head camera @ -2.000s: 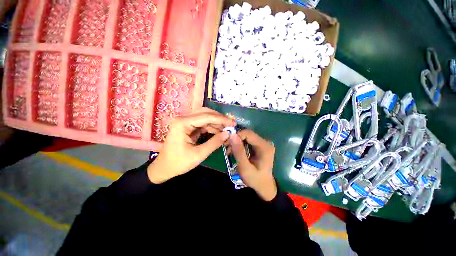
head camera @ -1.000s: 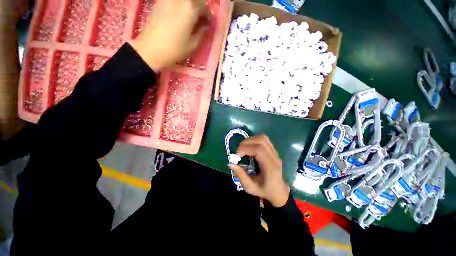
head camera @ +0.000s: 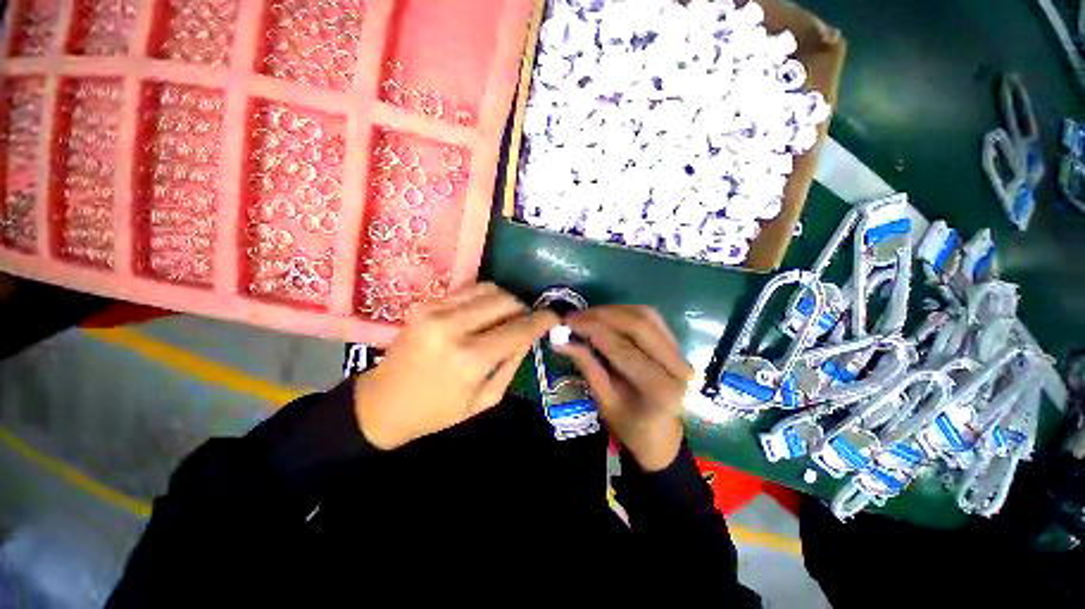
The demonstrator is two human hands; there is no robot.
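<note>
My left hand (head camera: pixel 446 363) and my right hand (head camera: pixel 637 375) meet fingertip to fingertip near the bench's front edge. A white collar (head camera: pixel 560 334) shows between the fingertips, held by my right hand. Whether my left fingertips hold a small ring is too small to tell. A loop-shaped workpiece (head camera: pixel 571 410) with a blue-banded end lies under the hands, its rounded end pointing away from me and its blue band near my body. The fingers hide its middle part.
The pink compartment tray (head camera: pixel 363 107) with thin rings is at the left. The open cardboard box (head camera: pixel 821 131) heaped with white collars is beyond my hands. A pile of loops (head camera: pixel 952 416) lies at the right on the green bench (head camera: pixel 916 83). Loose loops (head camera: pixel 1011 155) lie farther back.
My left hand moved out over the tray's pockets and is now back beside my right hand at the collar. The loop still lies below my hands. The view has shifted slightly.
</note>
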